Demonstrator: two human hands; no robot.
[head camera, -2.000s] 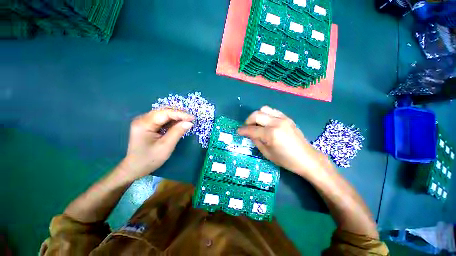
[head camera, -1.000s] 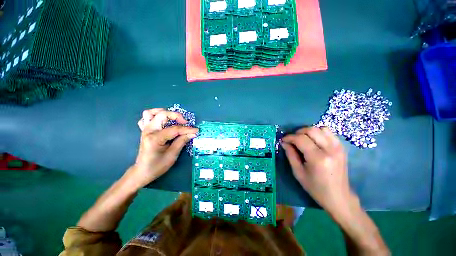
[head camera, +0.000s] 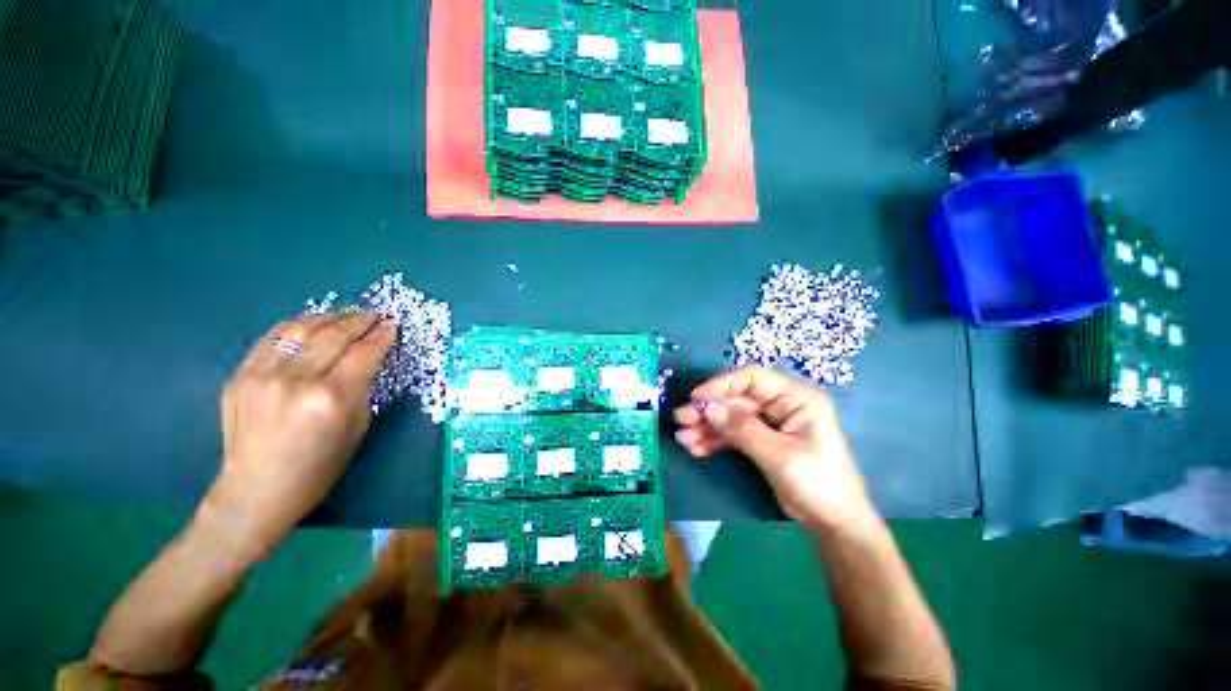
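Note:
A green circuit board panel (head camera: 555, 459) with three rows of white rectangles lies nearest my body; a dark mark shows on its lower right rectangle. My left hand (head camera: 300, 385) is palm down at the left component pile (head camera: 416, 338), its fingertips on the pile's edge; whether they hold a part is hidden. My right hand (head camera: 763, 425) is just right of the panel, thumb and fingertips together around a tiny dark component (head camera: 706, 404). The right component pile (head camera: 807, 321) lies beyond my right hand.
A panel stack (head camera: 594, 128) stands on a red mat (head camera: 459, 176) beyond the panel. Dense green stacks (head camera: 88, 108) are at far left. A blue bin (head camera: 1026, 250) stands at right, beside another panel stack (head camera: 1147, 324). A dark-sleeved arm and shiny clear bags (head camera: 1040, 68) are upper right.
My left hand has moved from the panel's upper left edge onto the left pile. My right hand stays right of the panel, now turned with its fingertips drawn together. The camera view has shifted.

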